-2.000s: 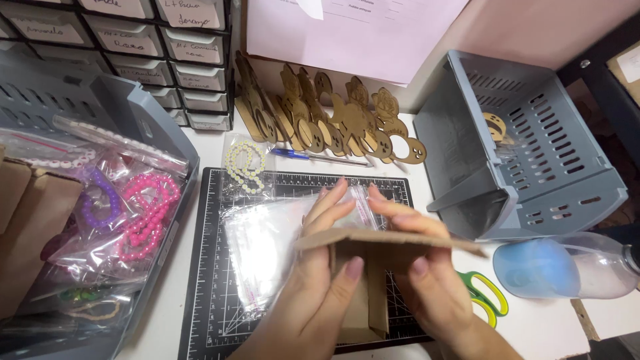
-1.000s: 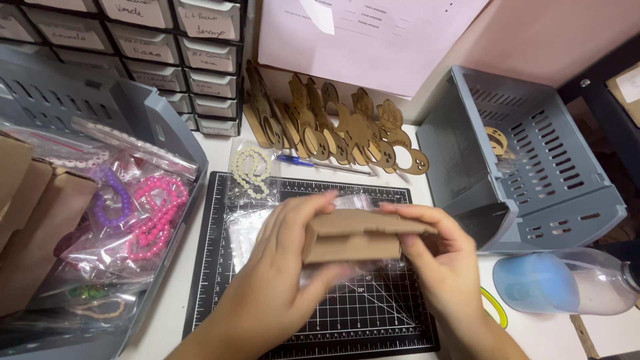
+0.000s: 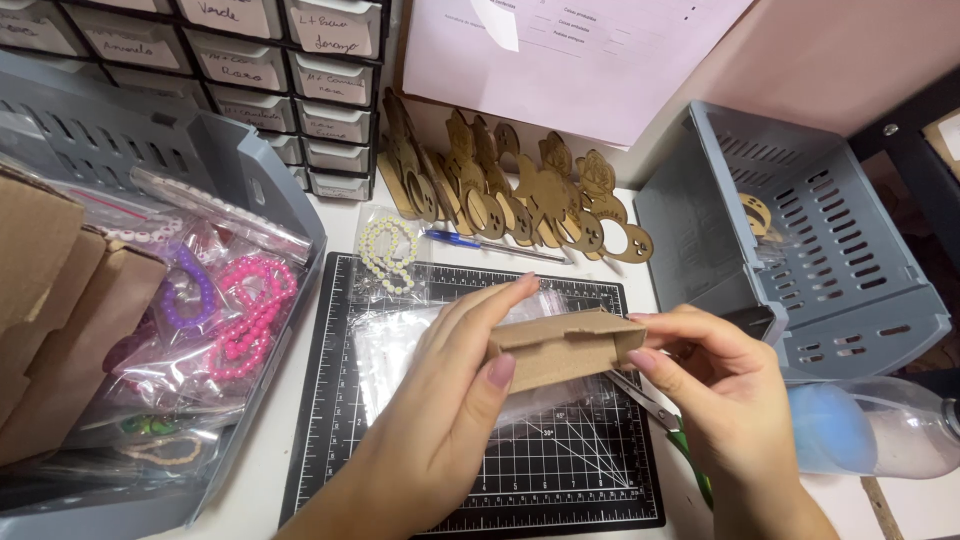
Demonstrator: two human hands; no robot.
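Note:
Between my hands is a small brown cardboard box (image 3: pixel 564 360), its near side open and its inside showing. My left hand (image 3: pixel 450 390) holds the box's left end, thumb at the near edge. At the right end, the thumb and fingers of my right hand (image 3: pixel 712 382) pinch the cardboard. Clear plastic bags (image 3: pixel 390 352) lie under the box on a black cutting mat (image 3: pixel 555 480). A bagged string of pale beads (image 3: pixel 388 255) rests at the mat's upper left corner. Scissors with green handles (image 3: pixel 660 414) lie partly hidden behind my right hand.
A grey bin (image 3: pixel 262 187) at left holds bagged bead strings (image 3: pixel 251 315) and folded cardboard (image 3: pixel 52 315). Behind the mat are a blue pen (image 3: pixel 480 244) and wooden cutouts (image 3: pixel 525 187). Labelled drawers (image 3: pixel 330 75) stand back left; another grey bin (image 3: pixel 825 225) and a clear bottle (image 3: pixel 870 427) are right.
The cardboard piece has been turned and folded between my hands; its hollow inside now faces me. My fingers have shifted to its two ends.

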